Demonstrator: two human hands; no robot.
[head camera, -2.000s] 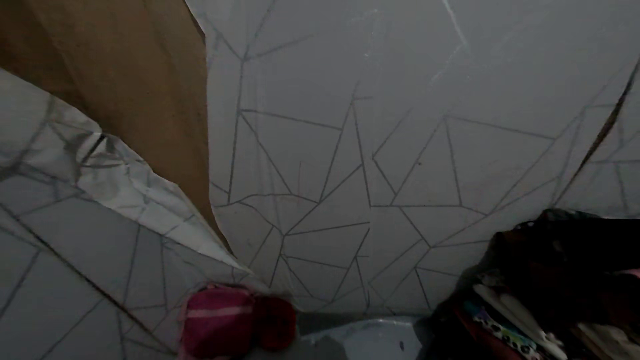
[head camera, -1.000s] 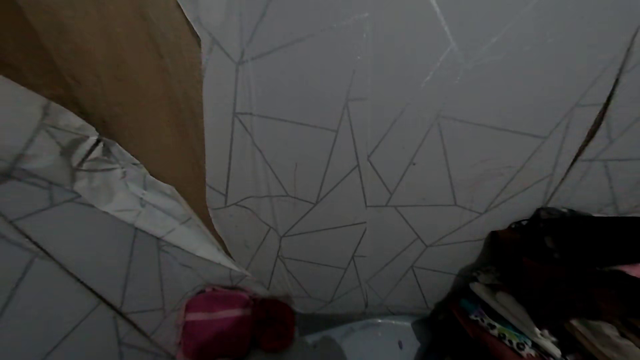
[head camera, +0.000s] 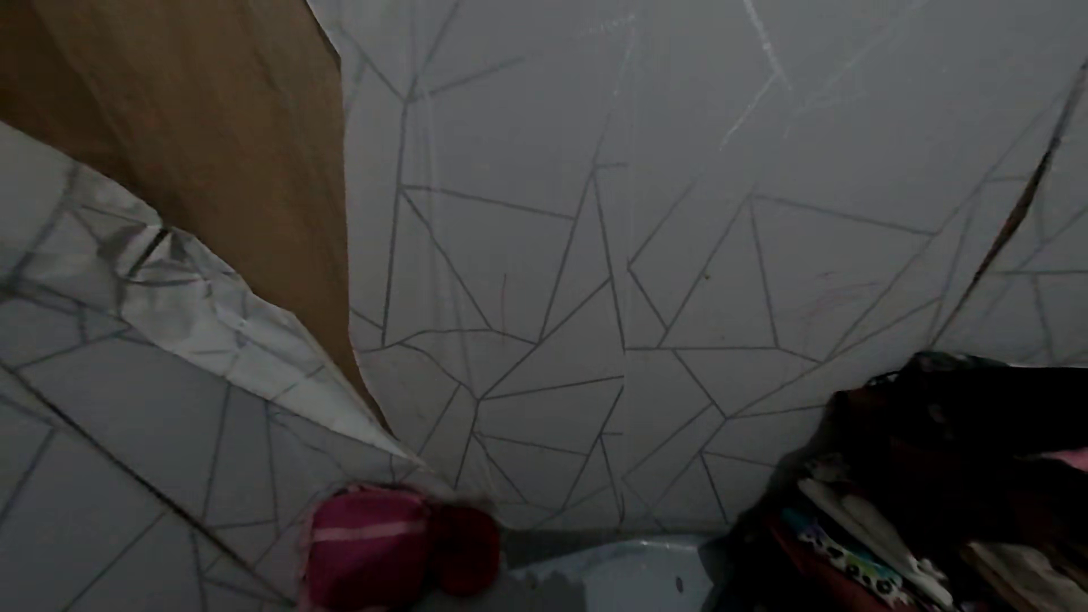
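Observation:
Neither my left hand nor my right hand shows in the head view. A wall covering (head camera: 510, 255) with dark, crack-like lines fills most of the dim view. At the upper left it is torn, and a brown surface (head camera: 221, 127) shows behind it. A crumpled flap of the covering (head camera: 229, 331) hangs along the lower edge of the tear. A pink item with a lighter stripe (head camera: 365, 544) is at the bottom, beside a dark red item (head camera: 465, 551); I cannot tell what either is.
A heap of dark and patterned cloth (head camera: 918, 476) fills the lower right. Between it and the red item is a pale, smooth surface (head camera: 629, 578). A dark slit (head camera: 1020, 204) runs diagonally at the right, and a thin dark seam (head camera: 153, 489) crosses the lower left.

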